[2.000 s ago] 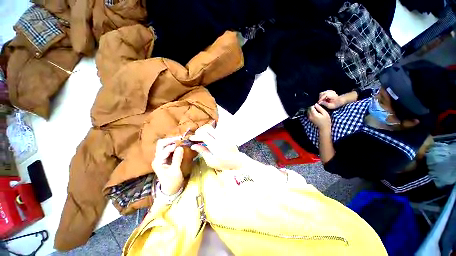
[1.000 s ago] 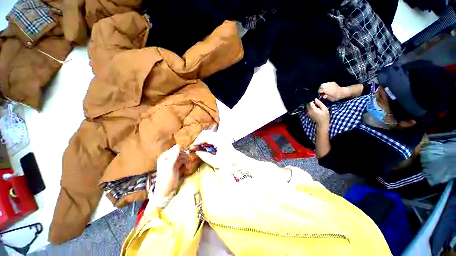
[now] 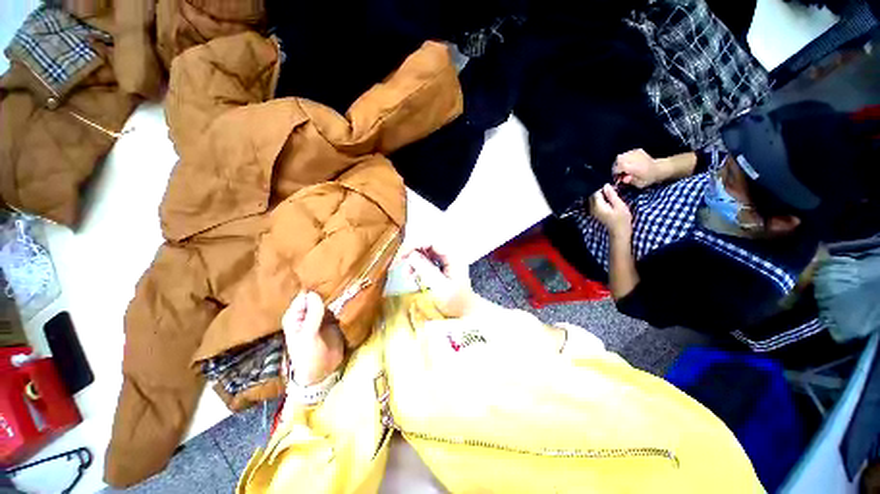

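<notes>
A tan-brown padded jacket (image 3: 289, 232) lies on the white table in front of me, with plaid lining showing at its lower edge. My left hand (image 3: 314, 338) pinches the jacket near its bottom edge, beside a zip strip. My right hand (image 3: 436, 275) is just right of the jacket, apart from it, with its fingers curled around a small dark thing. That thing is mostly hidden in the palm; it may be thread snips.
Brown jackets with plaid patches (image 3: 58, 125) lie upper left. A phone (image 3: 68, 352), red box (image 3: 34, 405) and black hanger (image 3: 53, 463) are at left. Black garments (image 3: 589, 96) lie beyond. A masked co-worker (image 3: 714, 241) sits at right near a red stool (image 3: 550, 275).
My right hand has moved away from the jacket edge to the right, and my hands are now apart. The zip strip at the jacket's edge now shows. The view has shifted slightly.
</notes>
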